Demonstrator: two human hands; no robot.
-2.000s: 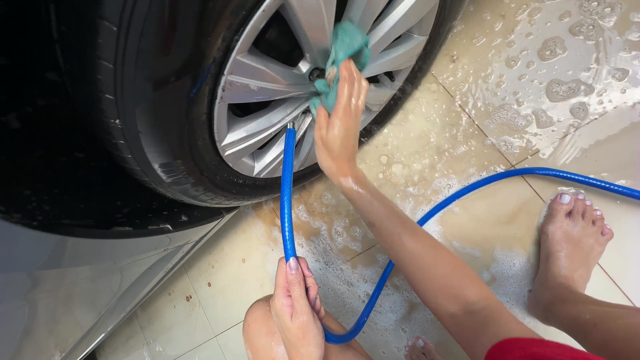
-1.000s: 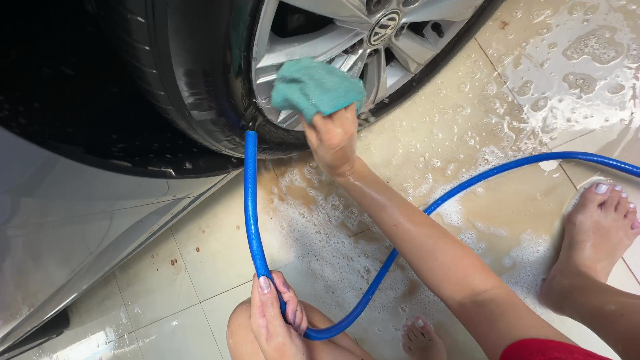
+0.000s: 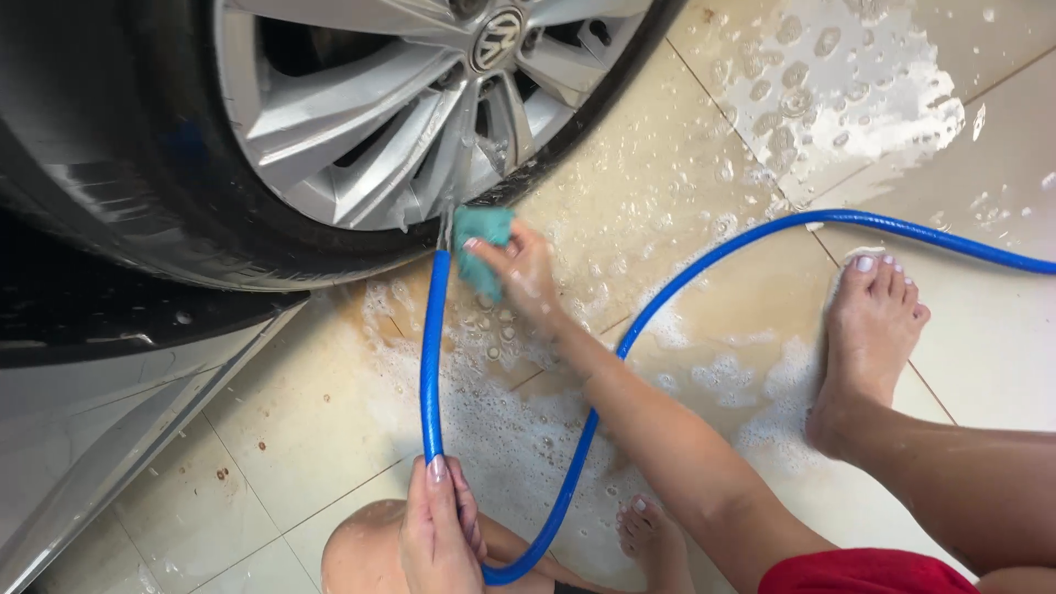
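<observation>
My left hand (image 3: 441, 524) grips a blue hose (image 3: 431, 355) near the bottom of the view. The hose's end points up at the lower edge of the car's alloy wheel (image 3: 363, 124), and water runs from it onto the rim and tyre. A teal cloth (image 3: 483, 247) is held in my right hand (image 3: 524, 272), just right of the hose end and beside the black tyre (image 3: 186, 165). Wet silver spokes and a Volkswagen centre cap (image 3: 497, 39) show at the top.
Suds and water lie on the beige floor tiles (image 3: 272, 462). The hose loops under my right forearm and runs off to the right, past my bare foot (image 3: 874, 330). A second foot (image 3: 652, 528) is at the bottom. The car's silver body panel (image 3: 107, 429) fills the lower left.
My right hand has moved with the cloth from the wheel's spokes down to the tyre's lower edge. The left hand still holds the hose. The view has shifted closer to the wheel.
</observation>
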